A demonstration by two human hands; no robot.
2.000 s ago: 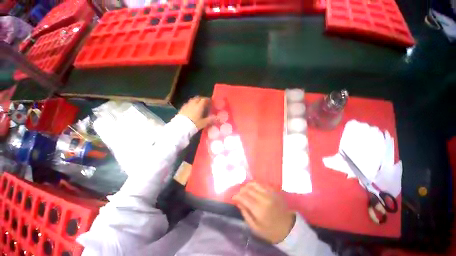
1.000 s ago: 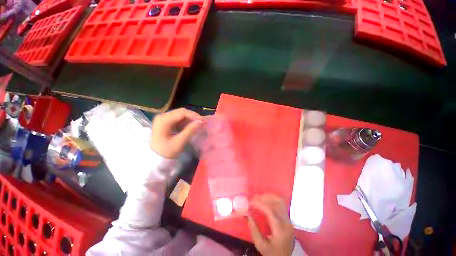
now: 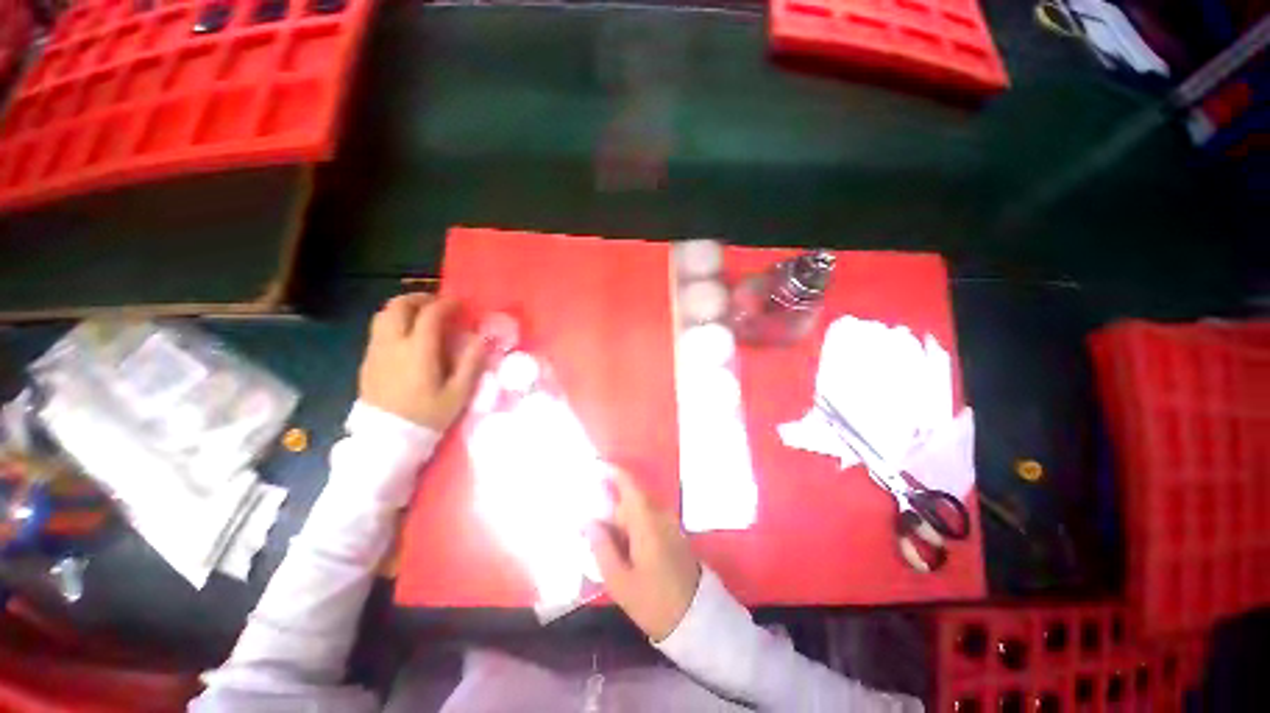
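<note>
A clear film sheet with round discs [image 3: 536, 460] glares white on the left part of the red work mat [image 3: 599, 293]. My left hand [image 3: 414, 362] holds its upper left end between thumb and fingers. My right hand [image 3: 648, 554] is at its lower right edge, with thumb and fingers on the film; the glare hides the exact contact. A disc strip [image 3: 709, 404] lies upright mid-mat. Scissors [image 3: 891, 481] lie on crumpled white papers [image 3: 877, 376] at the mat's right. A clear bottle with a metal top [image 3: 783, 302] stands beside the strip.
Plastic bags [image 3: 153, 418] lie left of the mat. Red parts trays stand at the upper left [image 3: 181, 98], top [image 3: 891, 42], right [image 3: 1198, 474] and lower right [image 3: 1038, 662]. Small yellow-orange rings lie on the dark green bench [image 3: 529, 153] left and right of the mat.
The view has swung right, so the mat appears further left and trays at the right show. The film, blurred and tilted between my hands a second ago, now glares white and slants down to the right.
</note>
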